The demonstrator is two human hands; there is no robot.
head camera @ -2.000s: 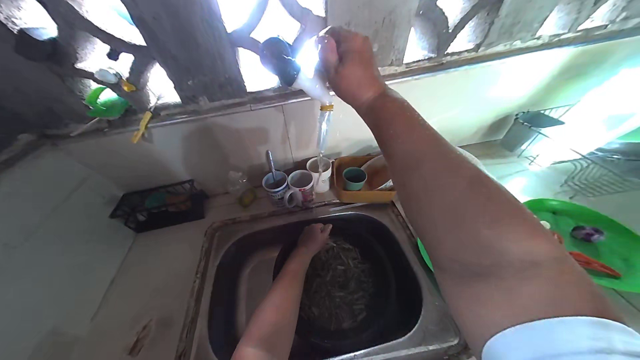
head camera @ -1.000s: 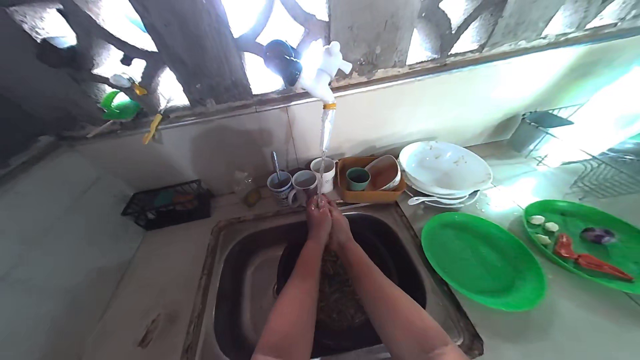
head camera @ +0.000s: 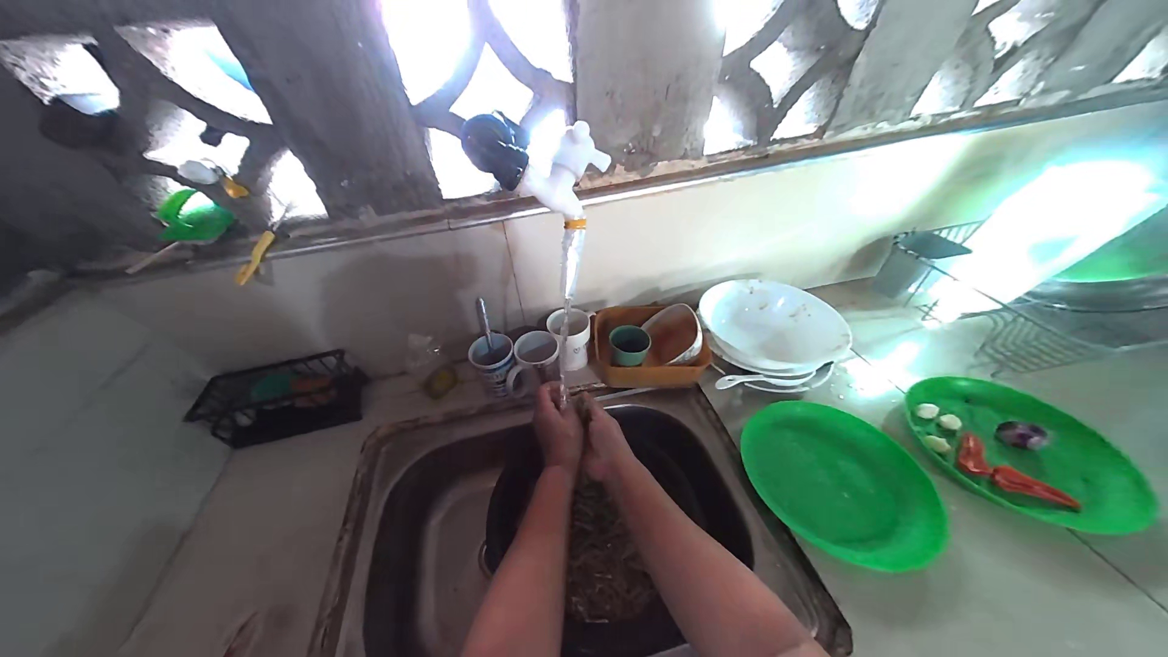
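Water runs from a white plastic faucet (head camera: 568, 169) onto my two hands, which are close together above a dark basin (head camera: 693, 484) in the metal sink (head camera: 447, 520). My left hand (head camera: 557, 427) and my right hand (head camera: 602, 438) are cupped around something small and dark between them, too hidden to name. In the basin below, partly behind my forearms, lies a mass of small brownish, slender pieces (head camera: 607, 570); I cannot tell what they are.
Mugs (head camera: 537, 356) and an orange-brown tray (head camera: 630, 375) stand behind the sink, with stacked white plates (head camera: 776, 324) beside them. A black basket (head camera: 274, 397) is at left. To the right are a green plate (head camera: 844, 484) and another green plate (head camera: 1095, 484) holding red peppers (head camera: 1031, 485).
My right hand was up at the faucet and has come down beside my left hand. Both hands are now together under the stream, as they were one second ago.
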